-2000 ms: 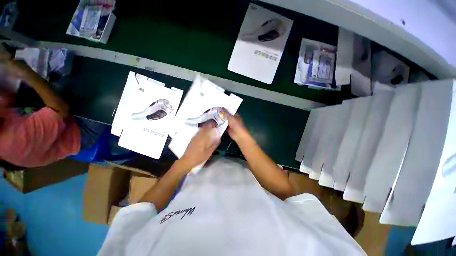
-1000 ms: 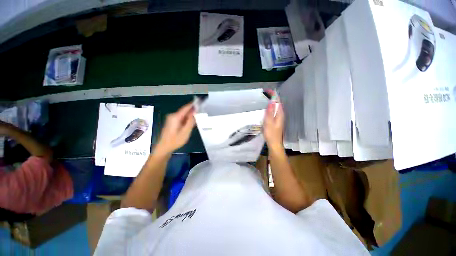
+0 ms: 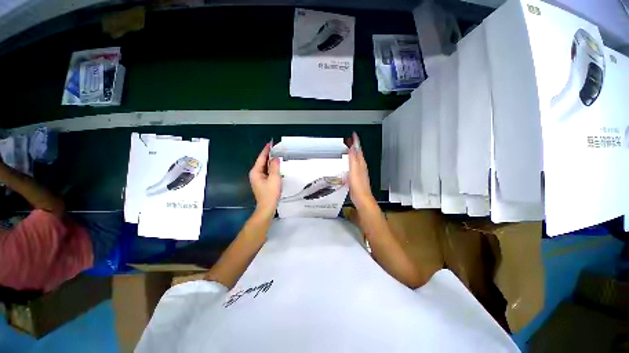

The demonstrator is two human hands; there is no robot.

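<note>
A white carton (image 3: 314, 180) with a printed device picture is held upright between my two hands over the dark green bench. Its far end stands open, with a flap raised. My left hand (image 3: 265, 180) presses its left side and my right hand (image 3: 357, 172) presses its right side. Flat box blanks (image 3: 172, 186) with the same print lie in a small pile on the bench to the left. The bottom of the held carton is hidden close to my shirt.
Erected boxes (image 3: 507, 117) stand in a long leaning row at the right. Beyond the rail (image 3: 207, 120), the green belt carries a printed carton (image 3: 322, 55) and filled trays (image 3: 95, 79). A seated person (image 3: 45, 248) is at left. A torn brown carton (image 3: 524, 276) is below right.
Since two seconds ago, a piece has left the blank pile and been opened into a carton. In the last second my hands have moved slightly closer together around its sides.
</note>
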